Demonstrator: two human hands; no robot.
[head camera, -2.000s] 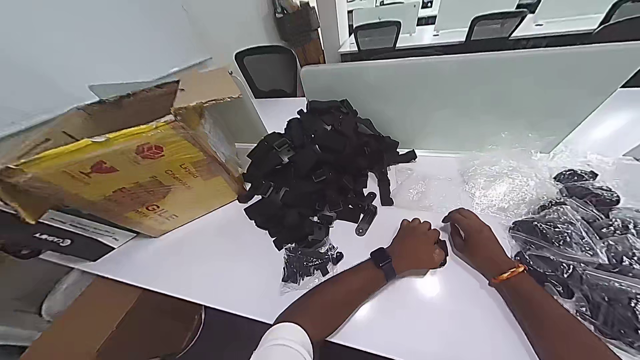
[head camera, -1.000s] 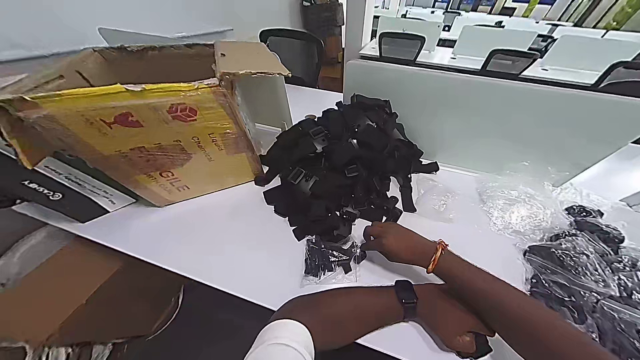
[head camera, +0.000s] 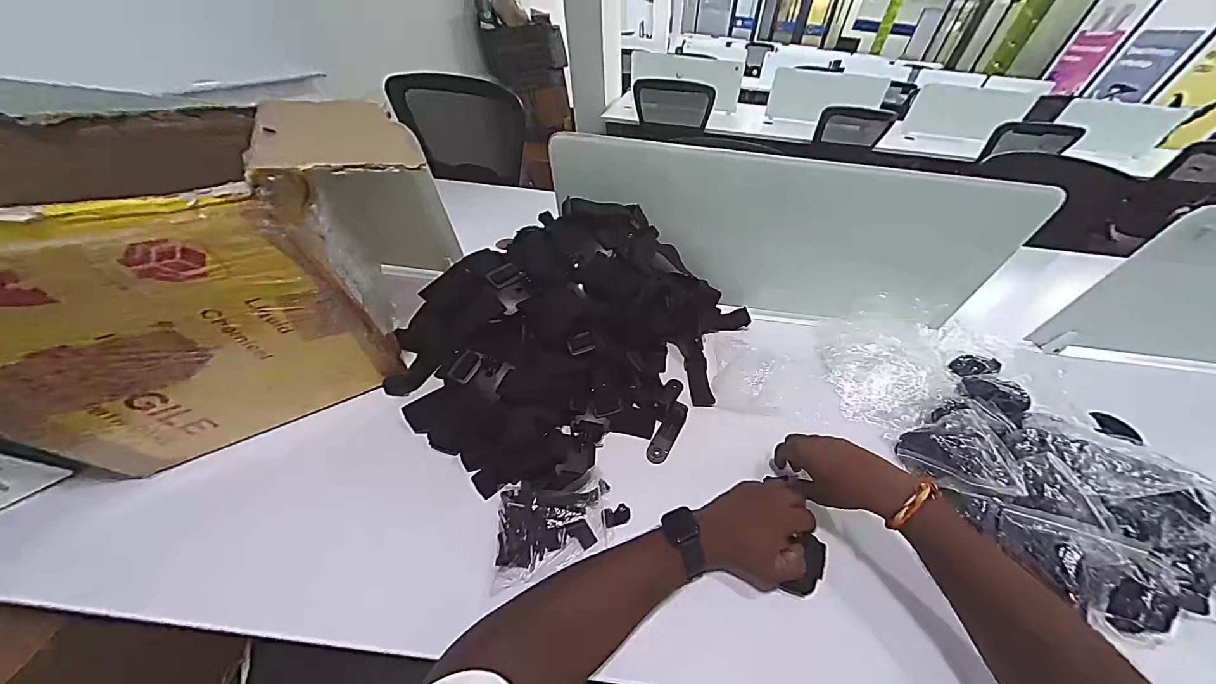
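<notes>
My left hand (head camera: 757, 534), with a dark watch at the wrist, is closed on a small black part (head camera: 807, 565) low over the white desk. Touching it from the right is my right hand (head camera: 841, 472), an orange band at its wrist; its fingertips meet at the top of the same part, and whether they hold a separate piece is hidden. A heap of black straps with buckles (head camera: 570, 332) lies to the left of the hands. In front of the heap is a clear bag of small black pieces (head camera: 541, 527), with one loose black piece (head camera: 617, 516) beside it.
An open cardboard box with yellow tape (head camera: 190, 332) stands at the left. Clear bags of black parts (head camera: 1073, 484) lie at the right, near crumpled clear plastic (head camera: 879, 370). A pale divider panel (head camera: 807, 228) runs along the desk's back edge.
One second ago my right hand was at the bag of small black pieces, its arm crossed over my left. Now it has moved right and meets my left hand.
</notes>
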